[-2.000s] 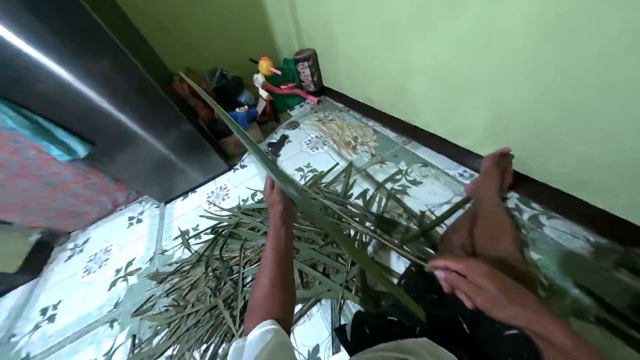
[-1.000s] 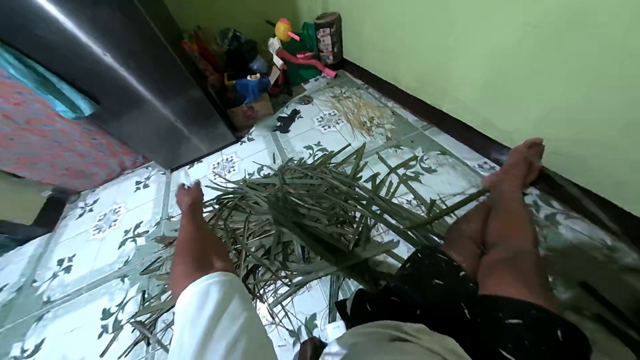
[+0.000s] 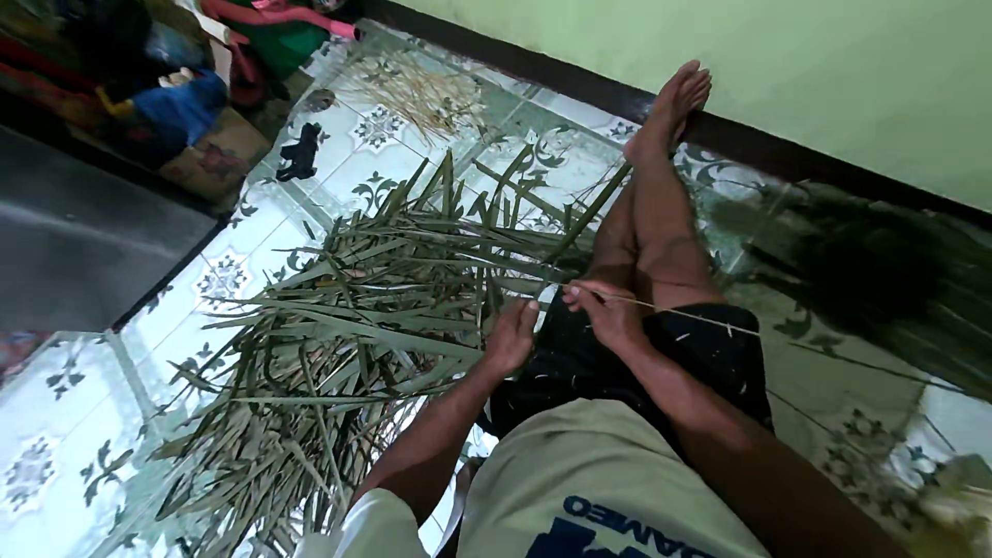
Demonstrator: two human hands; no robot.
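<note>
My right hand (image 3: pixel 608 312) pinches a thin pale leaf midrib (image 3: pixel 690 314), which runs from its fingertips out to the right across my black shorts. Just left of it, beside my lap, is my left hand (image 3: pixel 511 335) with its fingers close together; whether it grips one of the leaf strips under it, I cannot tell. A wide heap of long green leaf strips (image 3: pixel 364 310) lies on the tiled floor in front of and left of my hands. Farther off, near the wall, pale thin midribs (image 3: pixel 422 93) lie in a loose bunch.
My crossed legs (image 3: pixel 663 232) stretch toward the green wall (image 3: pixel 814 70) and its dark baseboard. A black object (image 3: pixel 300 153) lies on the floor beyond the heap. Toys and a cardboard box (image 3: pixel 221 155) stand by a dark cabinet-like appliance (image 3: pixel 85 240). Dark material lies at the right.
Two seconds ago a long green leaf stretched between my hands; now a thin midrib is in my right hand. My left hand has come back from its outstretched reach to beside my right. The view has shifted.
</note>
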